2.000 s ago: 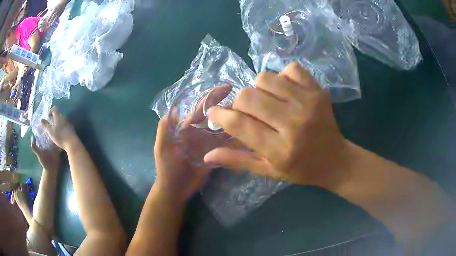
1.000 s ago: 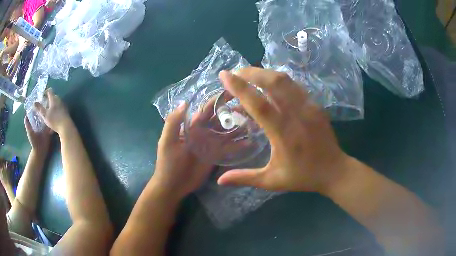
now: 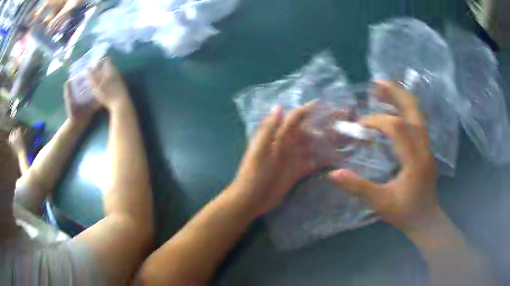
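Observation:
The frame is blurred. A clear plastic bowl (image 3: 366, 153) is between my two hands, tilted, with its white blade hub (image 3: 352, 129) pointing sideways. My left hand (image 3: 285, 151) is at the bowl's left side with its fingers spread against it. My right hand (image 3: 405, 162) curves around the bowl's right side, with the fingers above and the thumb below. Whether a fingertip touches the hub is unclear. A crinkly clear plastic bag (image 3: 313, 220) lies flat on the table under the bowl and hands.
A bagged bowl (image 3: 411, 50) with a white hub lies behind my right hand, with another bag (image 3: 483, 95) right of it. A whitish pile of bags (image 3: 173, 25) lies at the far left on the dark green table (image 3: 190, 111). A neighbour's hands (image 3: 92, 92) hold a whitish item at left.
The view has shifted, so the table things appear farther right. The bowl has tilted and turned between my hands, and my right hand, spread above it before, is now around its right side.

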